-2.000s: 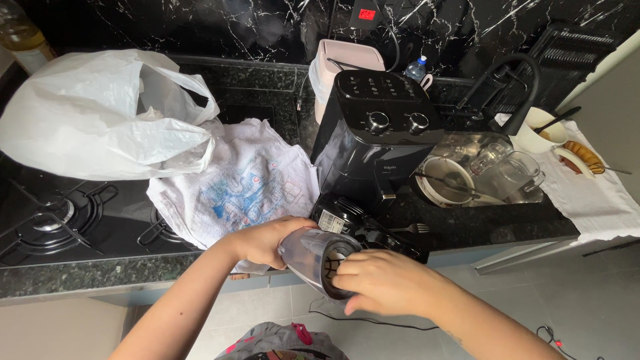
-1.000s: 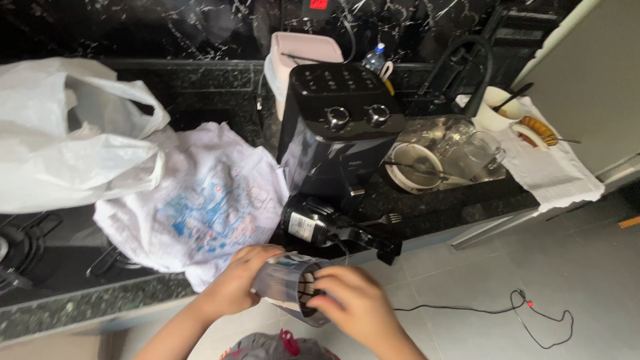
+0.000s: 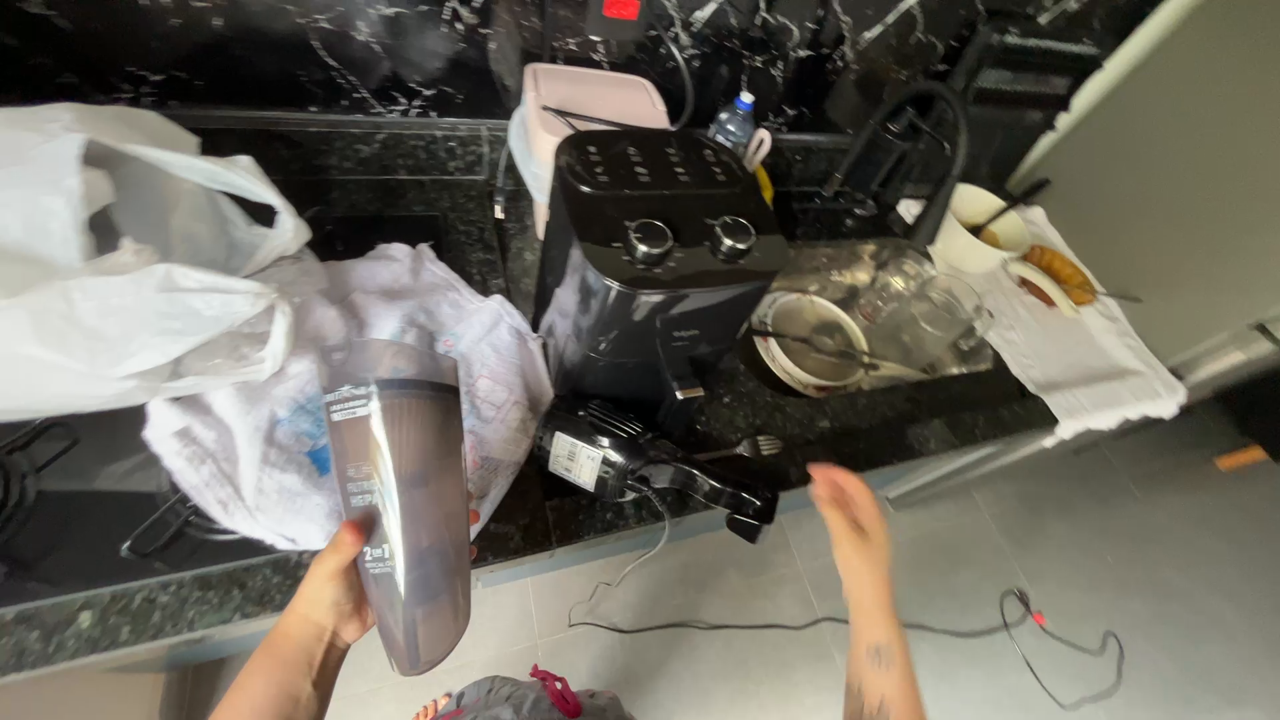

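Note:
My left hand is closed around a smoky translucent dust container of a handheld vacuum cleaner, held upright in front of the counter, with a pleated filter visible inside. My right hand is apart from it, raised near the counter's front edge, with nothing seen in it. Between the hands, the black vacuum motor body with handle lies on the counter edge, its cord hanging down. A fork lies just behind the handle. A cloth with a blue print is spread behind the container.
A black air fryer stands mid-counter before a pink bin. White plastic bags and a gas hob are at left. At right are a sink with a pot and glassware, plus a bowl on white cloth. A cord crosses the floor.
My right hand has come away from the container's opening and moved right. My left hand has raised the container and turned it upright, over the counter's edge and the cloth.

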